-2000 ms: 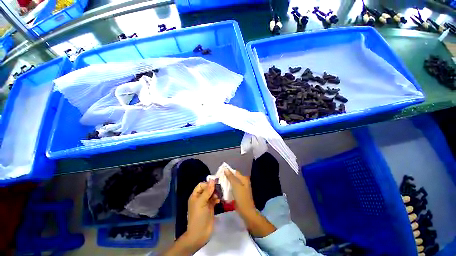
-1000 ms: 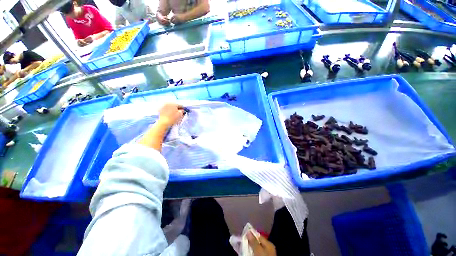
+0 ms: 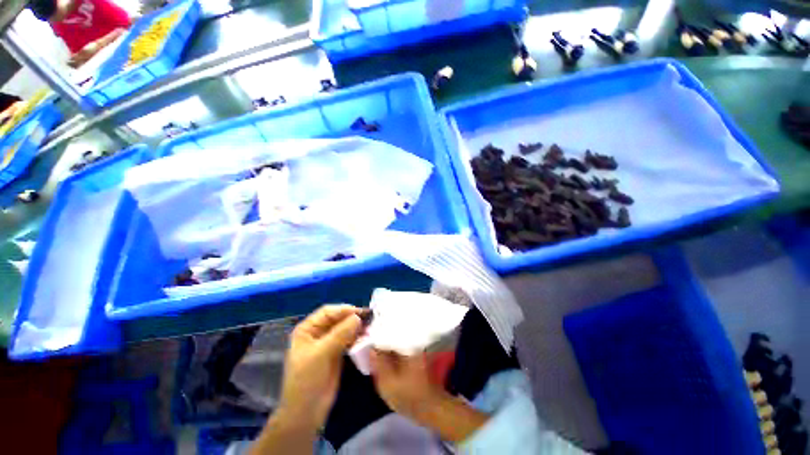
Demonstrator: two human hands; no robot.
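Note:
My left hand (image 3: 320, 355) is over my lap, its fingers pinching a small dark moulded part (image 3: 364, 315); most of the part is hidden by the fingers and the cloth. My right hand (image 3: 404, 382) is beside it, holding a white cloth (image 3: 413, 320) spread against the part. Behind them, the middle blue tray (image 3: 266, 289) holds a rumpled white liner (image 3: 329, 195) with a few dark parts on and around it. One end of the liner hangs over the front edge.
The right blue tray (image 3: 639, 235) holds a dense heap of dark parts (image 3: 542, 200). A narrower tray (image 3: 22, 302) is at the left. Black pieces with pale ends (image 3: 524, 64) lie along the green surface behind. A blue crate (image 3: 622, 355) is lower right. A person in red (image 3: 89, 27) is opposite.
My left hand has come back from the middle tray to my lap with a dark part. The cloth is now raised and spread between both hands. The view has shifted.

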